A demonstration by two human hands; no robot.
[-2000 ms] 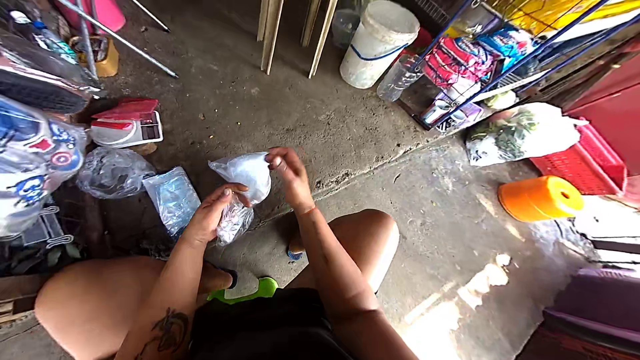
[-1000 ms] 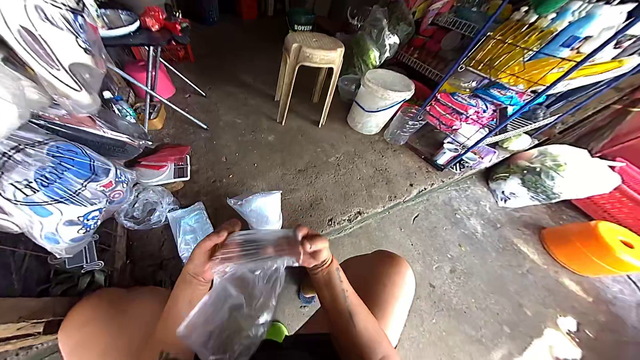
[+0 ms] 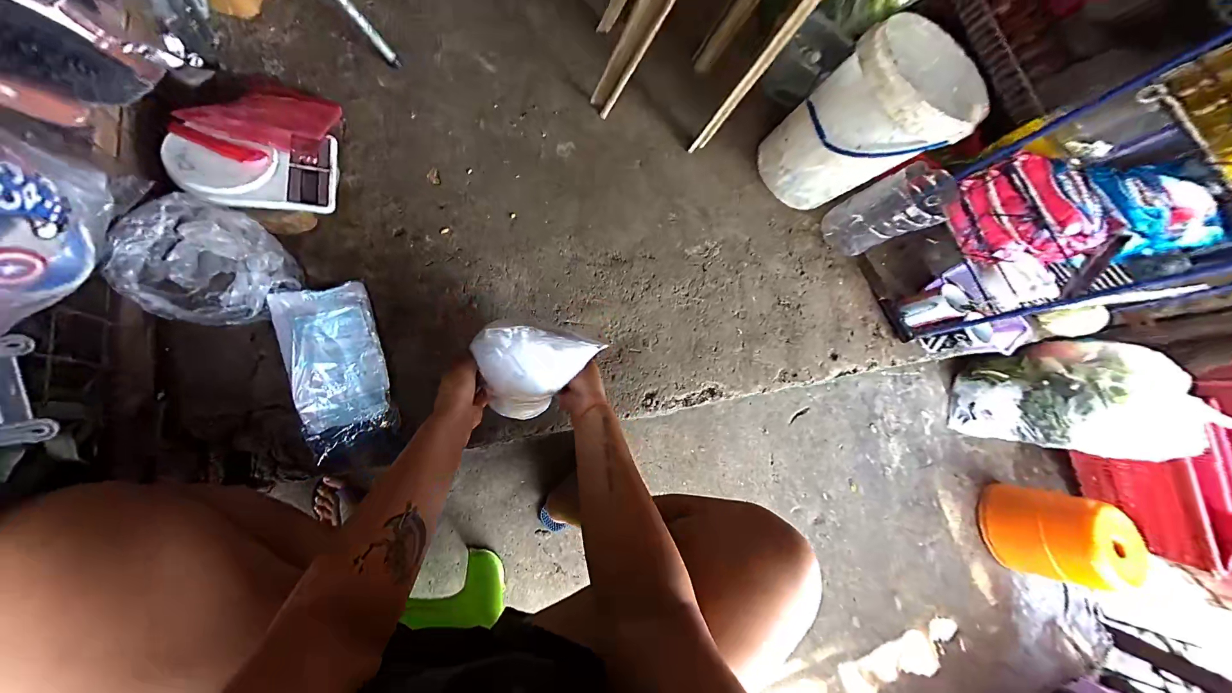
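Observation:
Between my two hands is a plastic bag of white contents [image 3: 531,364], its pointed corner toward the right. My left hand [image 3: 462,393] grips its left side, with the fingers partly hidden. On the right side my right hand [image 3: 583,387] holds it, fingers mostly behind the bag. A flat pack of clear plastic bags [image 3: 337,361] lies on the ground left of my left hand. Beyond it rest a crumpled clear plastic bag [image 3: 200,258] and a white weighing scale [image 3: 308,183] with a red tray on top.
A white bucket [image 3: 828,144] and a clear plastic container [image 3: 881,207] stand beside a blue metal rack [image 3: 1068,300] of packaged goods. Stool legs [image 3: 630,58] reach down at the top. At right are a bag of leafy greens [image 3: 1078,399], an orange plastic container [image 3: 1049,529] and a red crate [image 3: 1145,500].
One second ago both hands held a clear plastic bag, while a white-filled bag lay on the ground beyond them. Now they hold a white-filled bag. The view has tipped downward.

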